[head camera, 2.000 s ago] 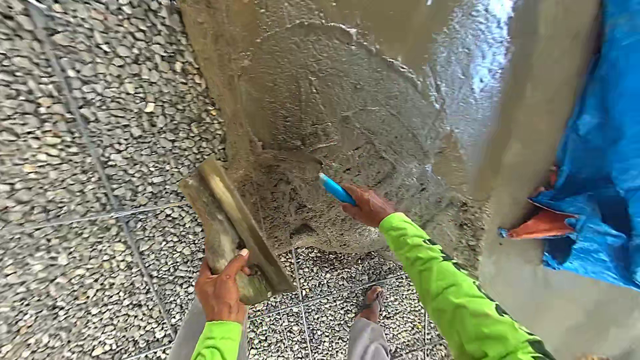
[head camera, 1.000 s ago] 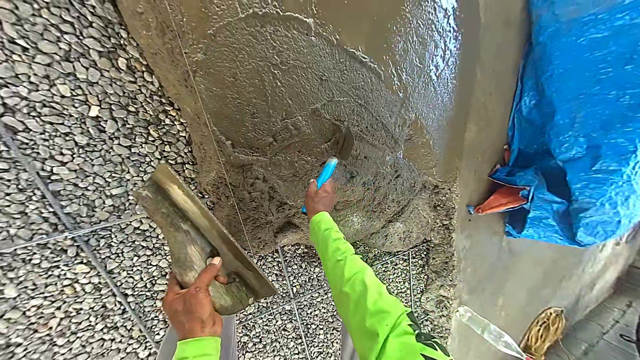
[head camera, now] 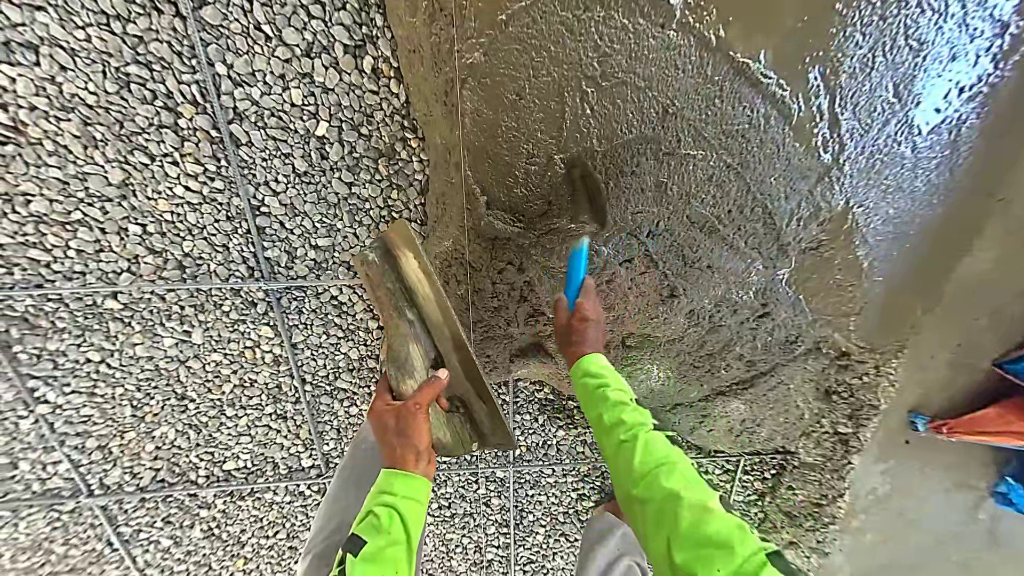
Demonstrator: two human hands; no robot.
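My left hand (head camera: 410, 420) grips the worn handle of a long plastering trowel (head camera: 448, 344), tilted over the edge between pebbles and mortar. Its flat metal blade is smeared with mortar. My right hand (head camera: 581, 322) is closed around the blue handle of a pointed trowel (head camera: 588, 194), whose mortar-coated blade is over the wet mortar (head camera: 688, 200); whether it touches the surface I cannot tell. The mortar is rough and lumpy near my right hand and smoother farther up. A thin string line (head camera: 461, 144) runs down along the mortar's left side.
Pebble-finish paving (head camera: 136, 168) with narrow divider strips lies to the left and under my feet. Wet, shiny mortar reaches the upper right. A smooth concrete strip (head camera: 920, 488) runs down the right side, with an orange and blue sheet (head camera: 980, 422) at the edge.
My right hand with the blue-handled trowel has moved over the mortar, and its blade now points up and away. My left hand still holds the long trowel. The view has shifted left.
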